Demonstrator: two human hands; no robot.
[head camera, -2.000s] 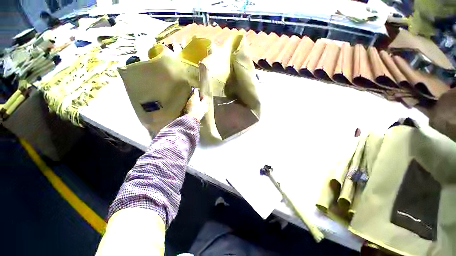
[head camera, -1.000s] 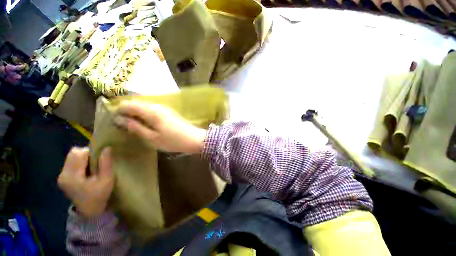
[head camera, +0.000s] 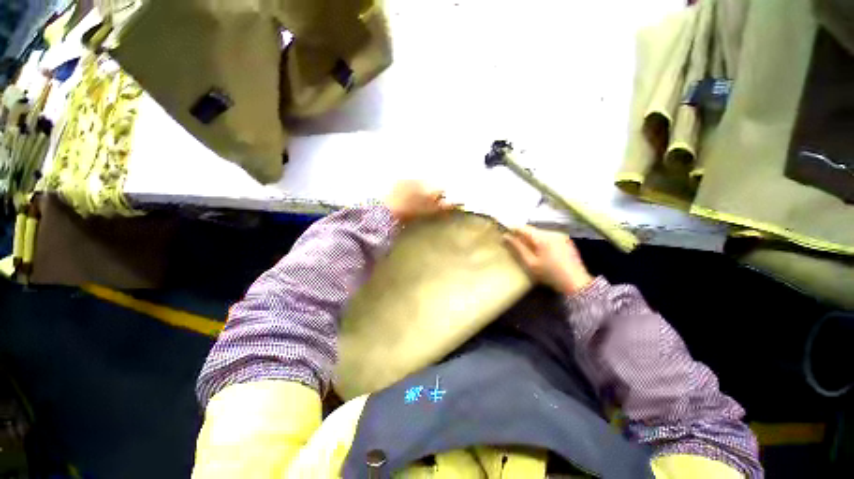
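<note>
A tan bag body lies between my forearms, from my dark apron up to the bench's front edge. My left hand holds its upper left edge at the bench edge. My right hand holds its upper right edge, with the fingertips on the rim. Some fingers of both hands are hidden by the piece or blurred. A hammer with a dark head and pale handle lies on the bench just beyond my right hand, its handle end near the bench edge.
Other tan pieces with dark labels stand at the back left of the white bench. Yellow strips hang at the far left. At the right lie rolled tan pieces and a draped tan piece with a dark brown patch.
The tan bag body has moved from the left to the centre, against the bench edge. Both hands have moved right with it and now grip its upper edge. The view has shifted.
</note>
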